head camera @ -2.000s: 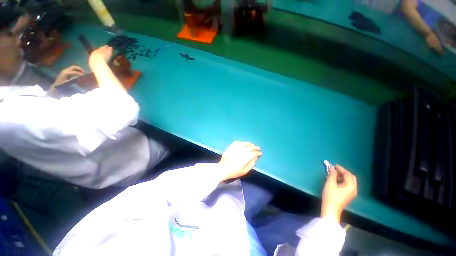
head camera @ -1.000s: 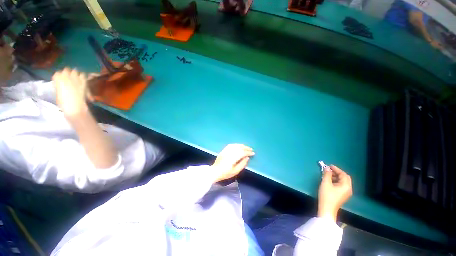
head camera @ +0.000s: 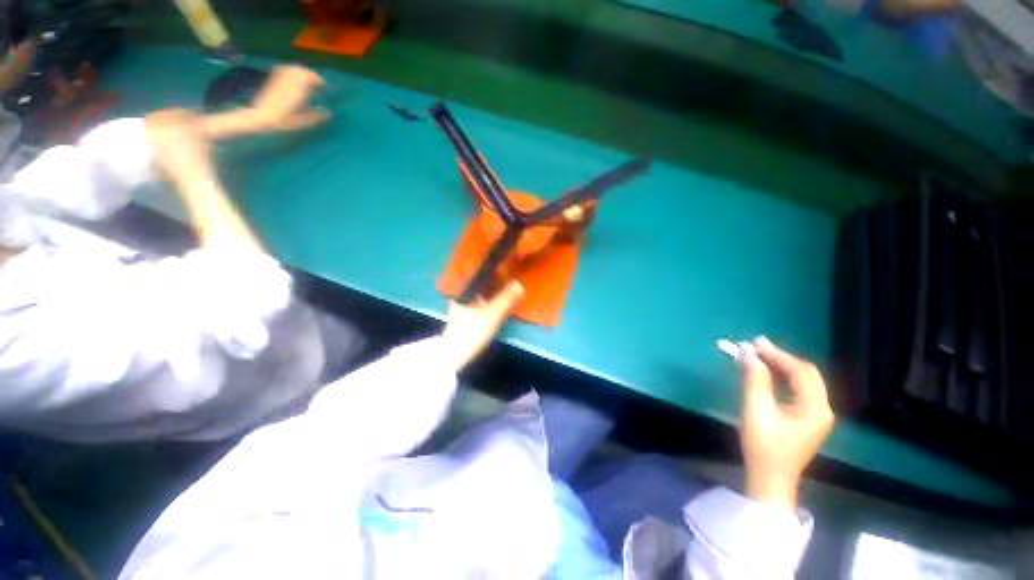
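A black Y-shaped frame (head camera: 516, 218) lies on an orange fixture (head camera: 550, 283) on the bench, its three legs spread. My left hand (head camera: 488, 314) is at the fixture's near left edge, beside the frame's near leg, with fingers on the fixture; the exact grip is blurred. My right hand (head camera: 785, 414) is raised over the bench's front edge, to the right of the fixture, and pinches a small white centre piece (head camera: 731, 348) between thumb and fingertips.
Black ribbed trays (head camera: 924, 306) are at the bench's right end. A neighbouring person (head camera: 136, 295) in a pale coat sits at the left, arms over the bench. Small black parts (head camera: 236, 86) lie beyond them. Another orange fixture (head camera: 337, 36) stands on the far strip.
The orange fixture with the black frame has moved right, from the neighbour to in front of me. My left hand has moved left to it. My right hand still holds the white piece.
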